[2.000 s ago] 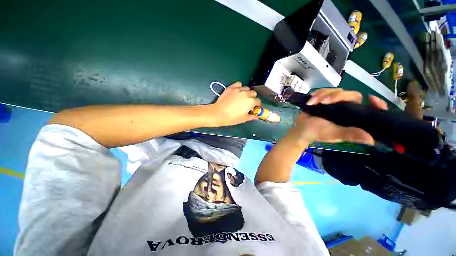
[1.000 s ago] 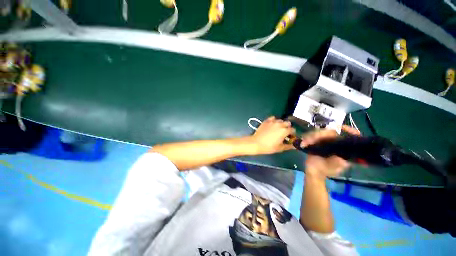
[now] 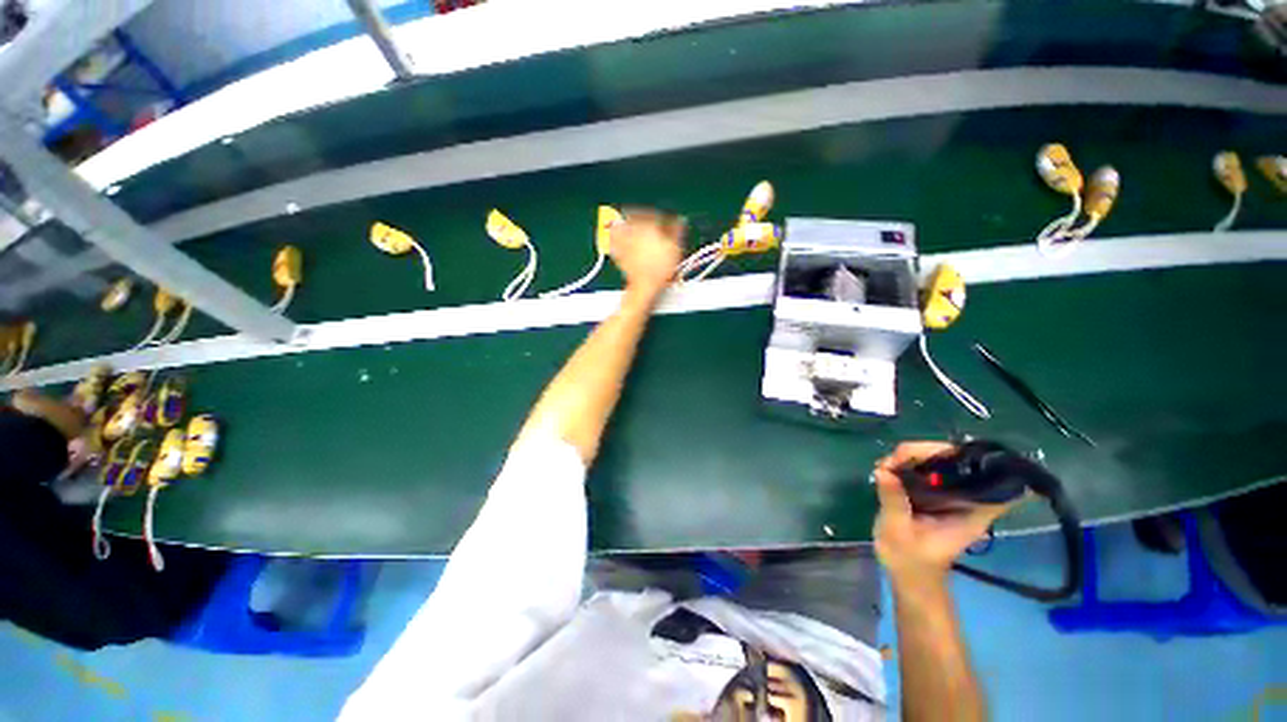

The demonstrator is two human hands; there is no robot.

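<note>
My left hand (image 3: 647,251) is stretched out past the white strip, blurred. A yellow device (image 3: 607,229) with a white strap lies against its left side; whether the fingers grip anything cannot be told. My right hand (image 3: 915,522) is closed around the black electric screwdriver (image 3: 974,477), which is above the bench's near edge with its red switch showing. The silver screw feeder (image 3: 844,317) stands between and beyond my hands. Another yellow device (image 3: 944,298) lies against its right side, its strap trailing towards me.
More strapped yellow devices lie along the white strip (image 3: 466,319), two close to the feeder's left (image 3: 751,236). Black tweezers or thin sticks (image 3: 1037,395) lie right of the feeder. At far left, a person's hand (image 3: 50,413) is beside piled devices (image 3: 124,413). Blue stools stand below the bench.
My left hand has left the screwdriver's tip and moved forward over the white strip. My right hand has drawn the screwdriver back from it. The view has shifted, showing more of the bench.
</note>
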